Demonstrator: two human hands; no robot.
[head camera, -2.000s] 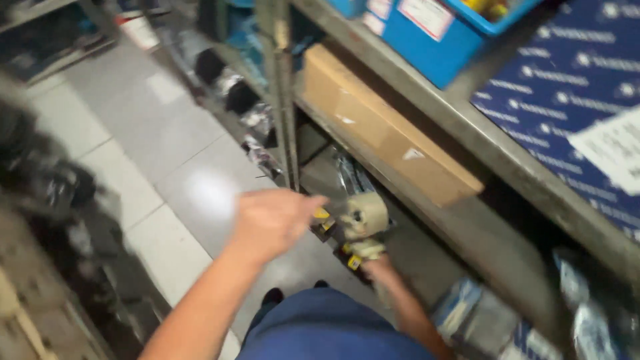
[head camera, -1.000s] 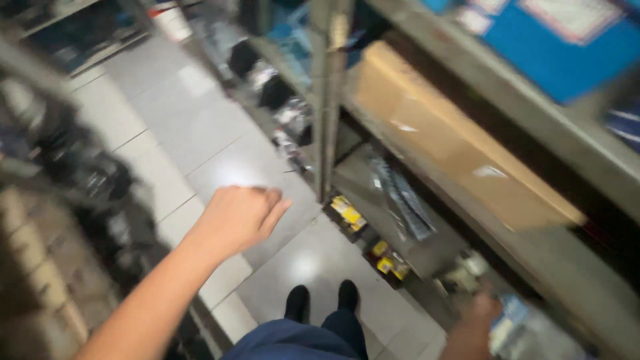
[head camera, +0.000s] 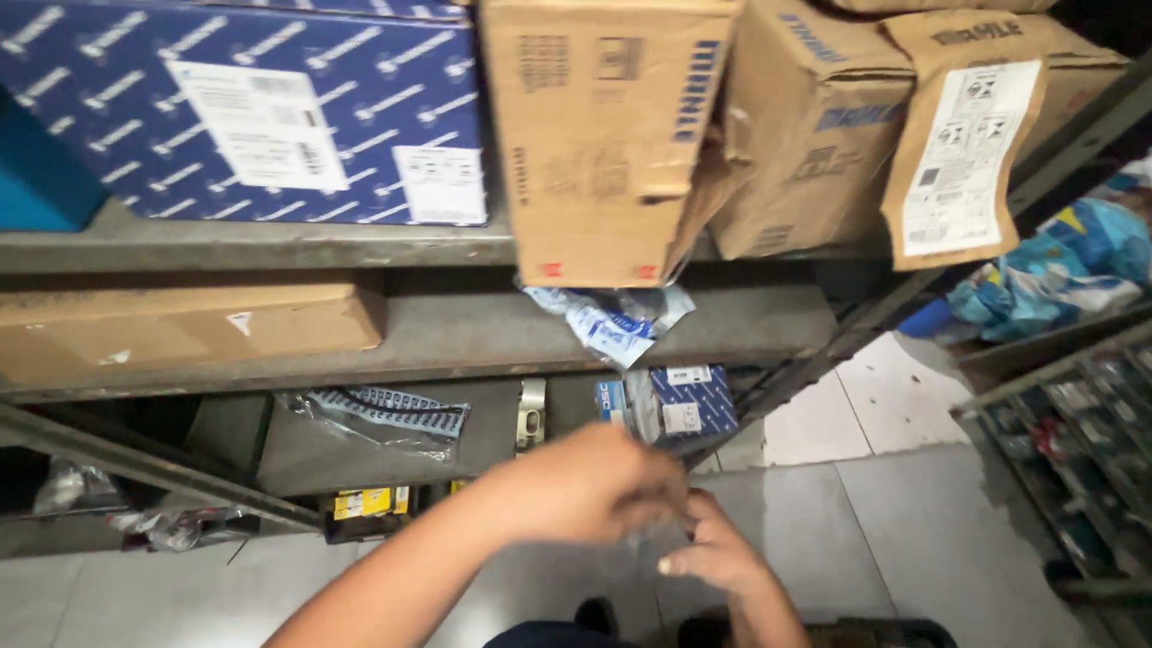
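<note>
My left hand (head camera: 598, 486) reaches across the middle in front of the lower shelf, its fingers curled and blurred. Beside it at the right is my right hand (head camera: 720, 544), thumb and fingers bent towards the left one. Something clear, perhaps plastic film, shows faintly between the two hands, too blurred to make out. Just beyond the hands, on the lower shelf, are a small blue patterned box (head camera: 693, 405) and a slotted metal part (head camera: 532, 414). A long item in a clear plastic bag (head camera: 387, 414) lies further left.
Mahle cardboard boxes (head camera: 603, 135) and a large blue patterned box (head camera: 270, 117) fill the upper shelf. A plastic packet (head camera: 612, 324) hangs over the middle shelf's edge, right of a long cardboard box (head camera: 189, 324). Yellow boxes (head camera: 364, 502) sit low left; a parts rack (head camera: 1080, 450) stands right.
The view has swung right along the shelving. My hands, apart one second ago, are now close together. The pale part near my right hand two seconds ago is no longer seen there.
</note>
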